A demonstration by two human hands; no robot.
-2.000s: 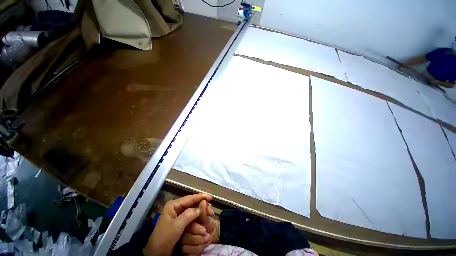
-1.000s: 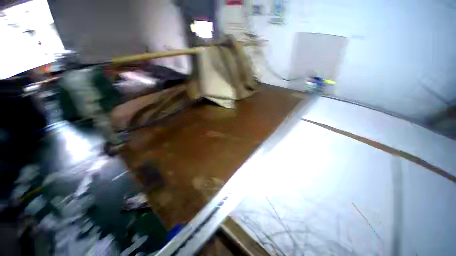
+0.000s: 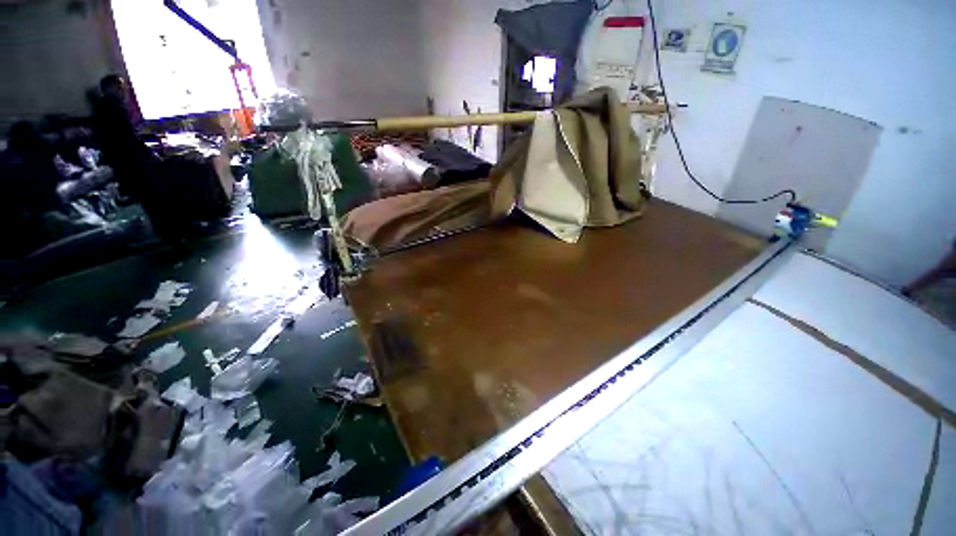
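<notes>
No hand of mine is in the picture. Nearest in front of me, a long silver-white rail [image 3: 587, 403] with a dark slotted line runs diagonally across the brown table [image 3: 545, 304]. A small blue and yellow end cutter [image 3: 799, 220] with a black cable sits at its far end. Right of the rail, large white sheets [image 3: 723, 419] lie flat, with narrow brown cloth strips showing between them. Tan cloth [image 3: 582, 173] hangs in folds over a pale horizontal roll bar [image 3: 451, 121] at the table's far end.
A green floor [image 3: 262, 361] on the left is littered with white scraps [image 3: 225, 471]. Brown cloth [image 3: 79, 408] lies in a heap at the lower left. A white wall [image 3: 839, 63] stands at the back right. Part of a person's arm [image 3: 936, 278] shows at the right edge.
My view has swung left and up, bringing in the roll bar, floor and back of the room. Both my hands, seen together at the table edge earlier, have left the picture.
</notes>
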